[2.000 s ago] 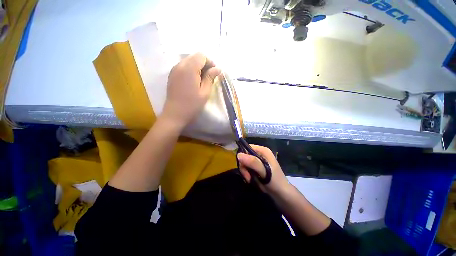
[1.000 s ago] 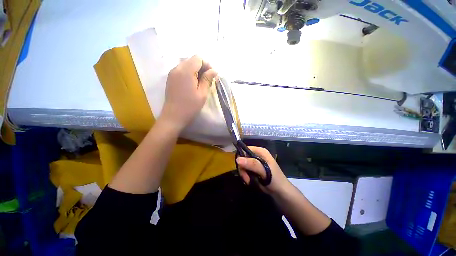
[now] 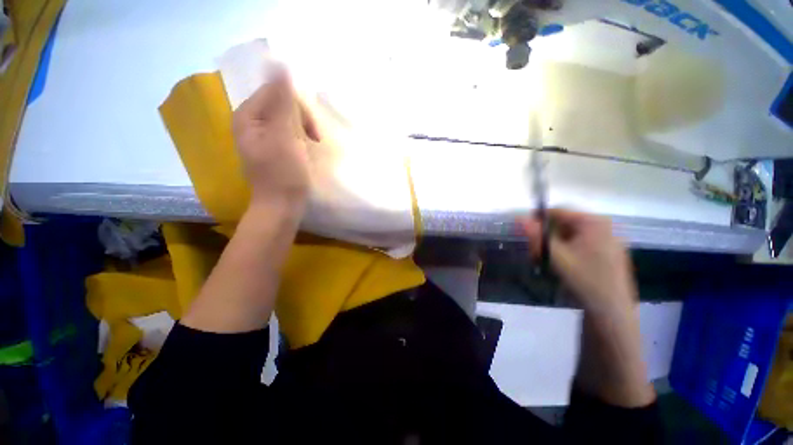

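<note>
A yellow fabric panel (image 3: 202,139) with a white piece (image 3: 356,187) on it lies over the table's front edge and hangs towards the lap. My left hand (image 3: 274,139) is on the white piece at its left part, blurred, with the fingers bent; whether it pinches the cloth is unclear. My right hand (image 3: 583,252) is right of the cloth, over the table's front edge, blurred, and holds the fabric scissors (image 3: 540,195) by the black handles. The blades point away from me and are blurred.
The sewing machine head (image 3: 519,39) stands at the top right under a bright glare. Small metal fittings (image 3: 748,195) sit at the table's right front. A blue crate (image 3: 717,356) is at the lower right. Crumpled yellow and white pieces (image 3: 122,369) lie at the lower left.
My right hand has moved the scissors from the cloth's edge to the right. My left hand has moved left along the white piece. The cloth stays in nearly the same place.
</note>
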